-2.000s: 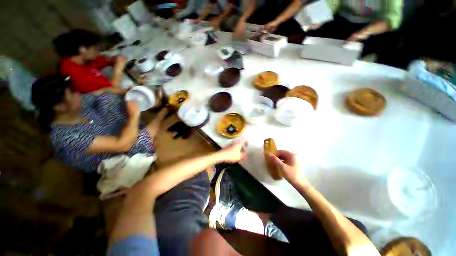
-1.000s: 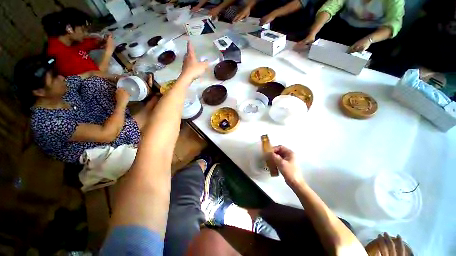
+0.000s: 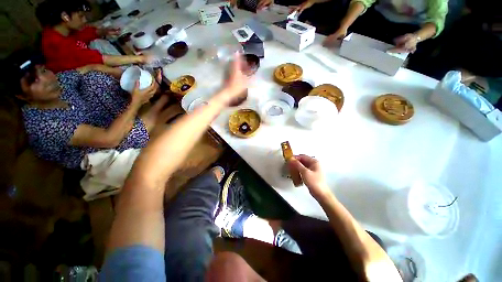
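Observation:
My right hand [image 3: 308, 169] holds a yellow-brown round carved piece [image 3: 287, 151] edge-on between thumb and fingers, above the table's near edge. My left hand [image 3: 236, 82] is stretched forward over the table, blurred, in front of the dark brown round pieces. Its fingers point away, and I cannot tell if it holds anything. A yellow-brown round dish [image 3: 244, 123] with a dark square centre lies between my hands, near the table edge.
White tubs [image 3: 316, 112], yellow-brown discs [image 3: 393, 109] and open white cartons [image 3: 374, 53] stand on the table [image 3: 363, 148]. A large translucent tub [image 3: 433, 209] is at right. Seated people are at left [image 3: 82, 115] and across.
My left hand first reached out far forward, and has now come lower and to the right, over the dark pieces. My right hand still holds the carved piece, slightly further left.

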